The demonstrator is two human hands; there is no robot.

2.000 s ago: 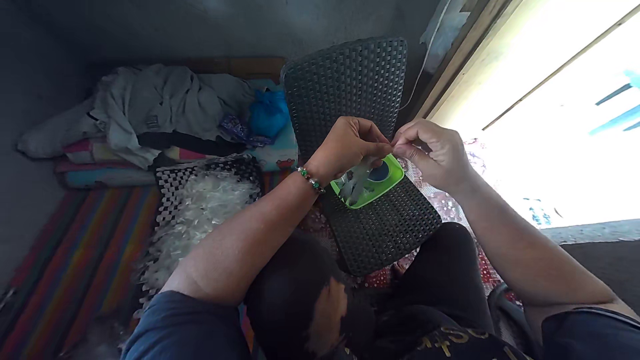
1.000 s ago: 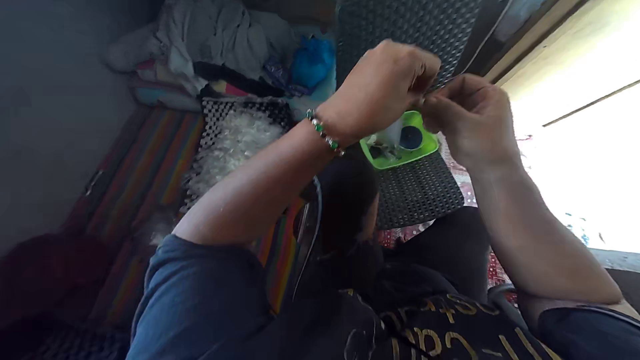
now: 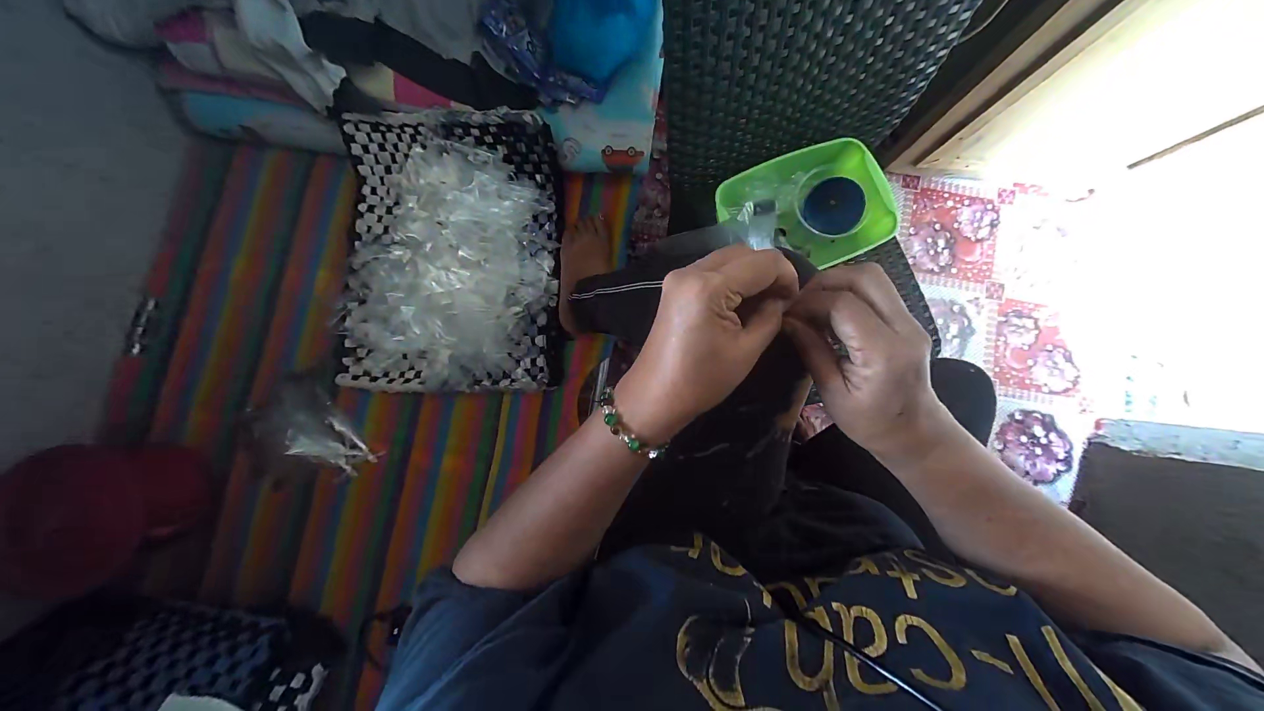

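Note:
My left hand [image 3: 726, 331], with a beaded bracelet on its wrist, and my right hand [image 3: 864, 346] meet fingertip to fingertip above my lap. Both pinch something too small to make out, perhaps clear plastic. Just beyond them a bright green plastic tray [image 3: 882, 222] rests on a dark woven chair [image 3: 780, 79]. Inside the tray are a round container with a dark blue inside [image 3: 831, 206] and clear plastic pieces [image 3: 758, 225]. To the left, a large heap of clear plastic pieces [image 3: 449, 262] lies on a black and white woven mat [image 3: 370, 148].
A striped multicoloured mat [image 3: 267, 247] covers the floor at left, with a small clear plastic bundle [image 3: 321, 434] on it. Folded cloths [image 3: 247, 117] and a blue bag [image 3: 597, 39] lie at the back. A red object [image 3: 69, 518] is at far left, a bright opening at right.
Both hands have come down nearer my lap, still joined at the fingertips, and the green tray now shows almost whole beyond them. The view has tilted and shifted.

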